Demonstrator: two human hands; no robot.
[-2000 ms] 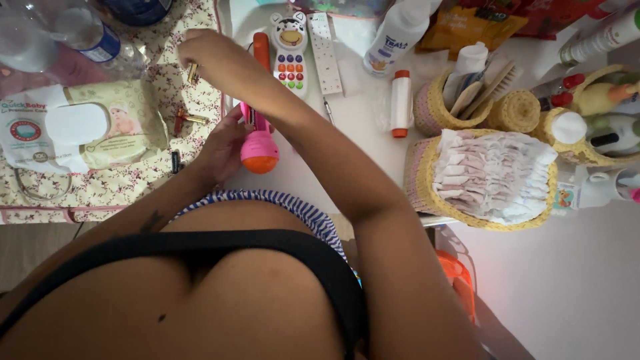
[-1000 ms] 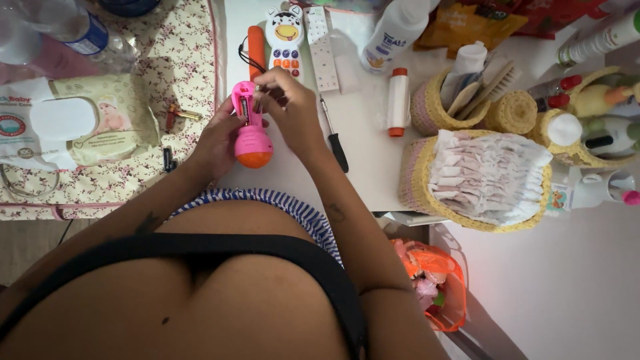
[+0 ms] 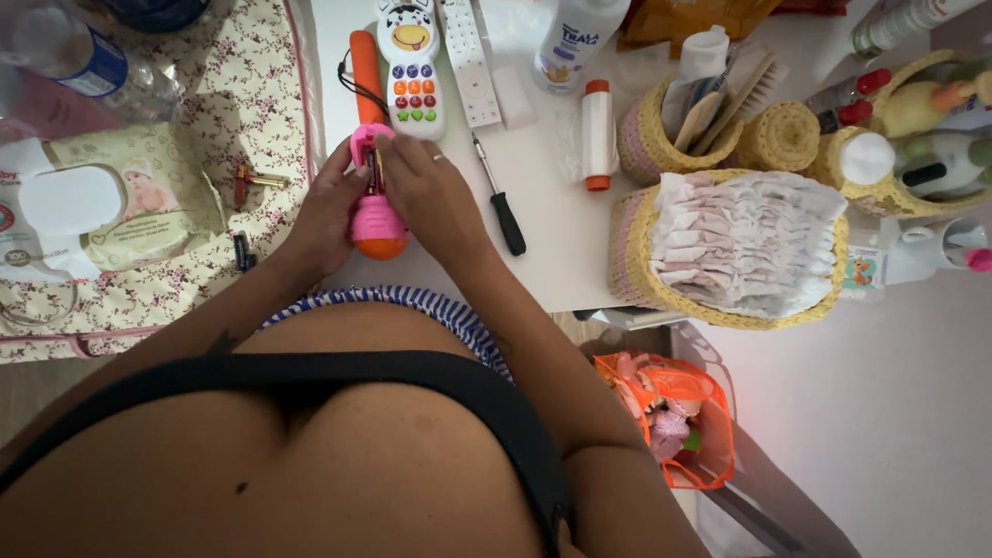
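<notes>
My left hand (image 3: 329, 209) grips a pink and orange plastic toy (image 3: 380, 221) from its left side. A battery (image 3: 373, 172) shows in the toy's open compartment. My right hand (image 3: 426, 186) is at the toy's right edge, its fingertips at the compartment; whether they pinch anything is hidden. Right of that hand lies a screwdriver (image 3: 501, 203) with a black handle. Small dark batteries (image 3: 243, 253) lie on the floral cloth, below several gold-coloured batteries (image 3: 260, 181) beside a red piece. An orange stick-like part (image 3: 366, 74) with a black cord lies just above the toy.
A cow-faced toy phone (image 3: 415, 77), a white remote control (image 3: 471, 70), a lotion bottle (image 3: 577, 39) and a white tube with orange ends (image 3: 597, 136) lie behind. Crocheted baskets (image 3: 632, 248) with diapers and toiletries stand at right. A wipes pack (image 3: 147, 201) and plastic bottles (image 3: 116, 66) are at left.
My right hand has come down from the upper left to the toy. The screwdriver's handle, hidden two seconds ago, now shows on the table. The left hand still holds the toy.
</notes>
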